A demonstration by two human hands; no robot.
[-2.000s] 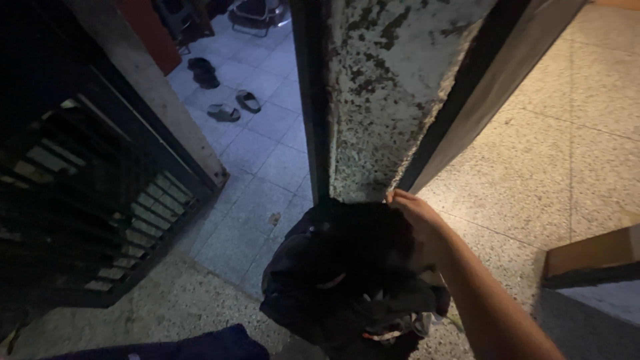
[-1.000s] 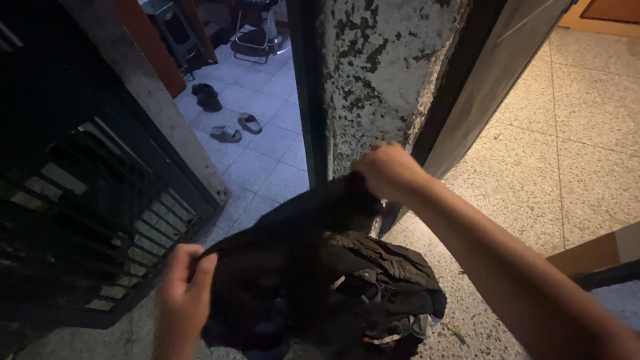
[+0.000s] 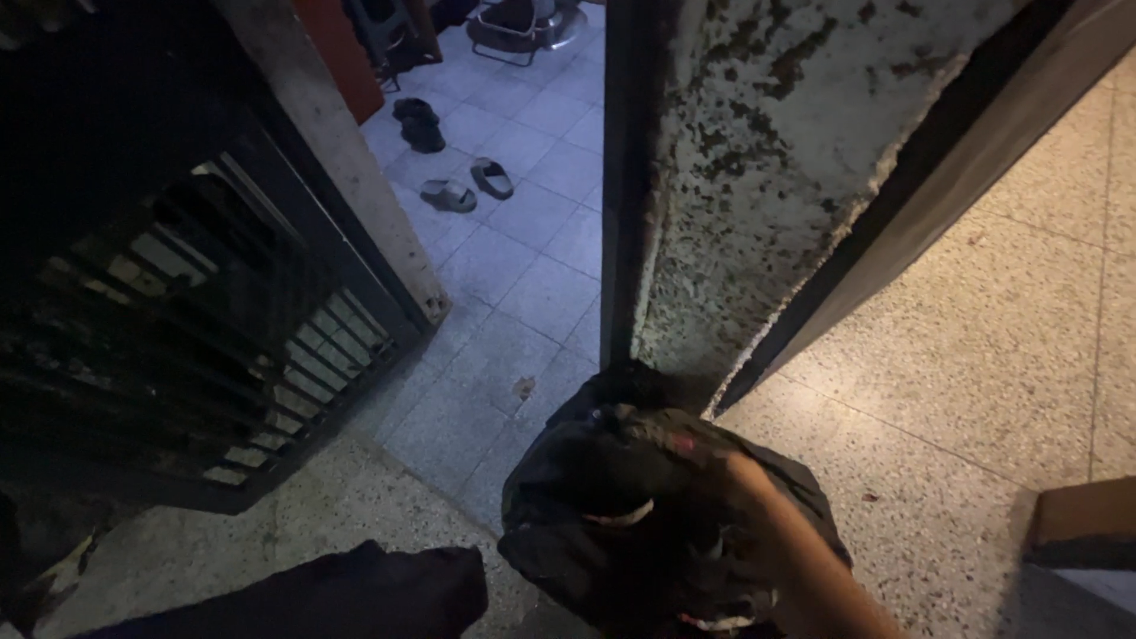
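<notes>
A heap of dark clothes (image 3: 603, 515) stands at the foot of the peeling wall end, with a few pale and reddish bits showing in it. My right hand (image 3: 701, 448) reaches onto the top of this heap; it is blurred and dim, so its fingers and any grip cannot be made out. At the bottom left, a dark cloth (image 3: 355, 590) stretches across the lower edge of the view. My left hand is not visible.
A barred metal gate (image 3: 240, 337) stands at the left. Slippers (image 3: 448, 195) and dark shoes (image 3: 419, 124) lie on the tiled floor past the doorway. The peeling wall end (image 3: 763, 177) rises behind the heap. A brown-edged object (image 3: 1087, 524) is at the right.
My left hand, which held up dark cloth a second ago, has gone out of view. My right hand has moved down from beside the wall onto the heap. The stretched cloth is no longer held up.
</notes>
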